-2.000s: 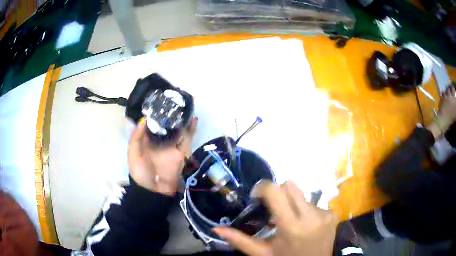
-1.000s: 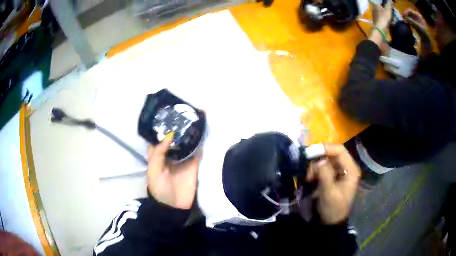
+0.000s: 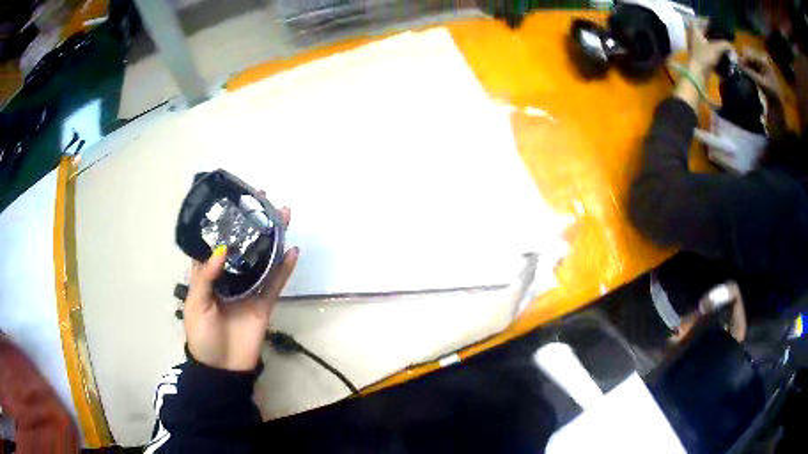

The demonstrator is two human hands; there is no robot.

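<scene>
My left hand [image 3: 232,324] holds the black rear cover [image 3: 190,217] tilted, its open side facing me. A silvery circuit board [image 3: 237,232] shows inside it, with my yellow-marked thumb at its edge. A black pigtail cable [image 3: 314,356] runs from beside my left wrist toward the bench's front edge. The camera body, with a white shell [image 3: 625,421] and black section [image 3: 709,381], is low at the right, beyond the bench edge and cut off by the frame. My right hand [image 3: 731,315] is at its far side, blurred and partly hidden, seemingly gripping it.
A white sheet [image 3: 381,168] covers the beige bench, edged with orange-brown tape [image 3: 66,266]. Crinkled clear film [image 3: 540,266] lies at its right corner. A neighbouring worker's arm [image 3: 682,186] and another camera unit [image 3: 642,40] are at the upper right. A red-brown sleeve [image 3: 31,399] is at the lower left.
The camera body and my right hand have moved from the middle to the lower right, off the bench. My left hand has moved left, still holding the cover.
</scene>
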